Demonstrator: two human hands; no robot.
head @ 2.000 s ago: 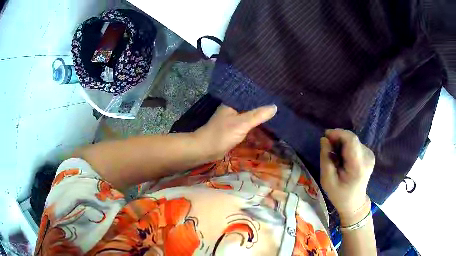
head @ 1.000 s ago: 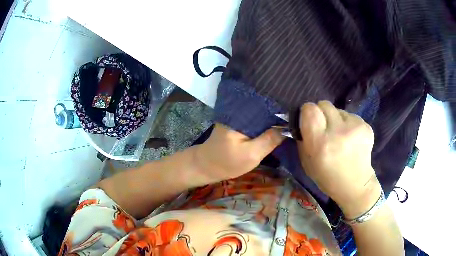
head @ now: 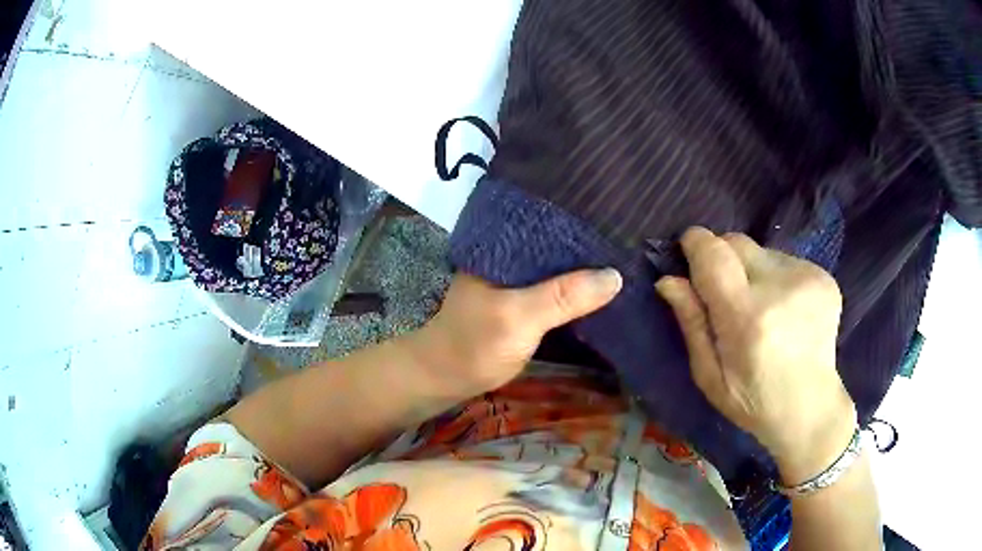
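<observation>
A dark striped garment [head: 646, 118] lies over the table and hangs toward my lap, its blue waistband [head: 528, 231] nearest me. My left hand [head: 517, 323] grips the waistband, thumb on top, fingers hidden beneath it. My right hand [head: 759, 339], with a bracelet at the wrist, is over the waistband with curled fingers. A small dark tip, perhaps thread snips [head: 662, 256], shows at its fingertips; the rest is hidden in the hand. A thin black loop [head: 442, 151] sticks out at the waistband's left end.
The white table [head: 355, 75] has its edge at the left. Beyond it are a floral-edged bag [head: 307, 242] holding a dark red item [head: 246, 192], and a light blue round-topped object [head: 154, 256]. A second black loop [head: 883, 435] shows at the right. Blue plastic [head: 770, 519] shows below.
My right hand has moved away from my left thumb, a little to the right. Two seconds ago it was lower and more closed. My left hand still holds the waistband.
</observation>
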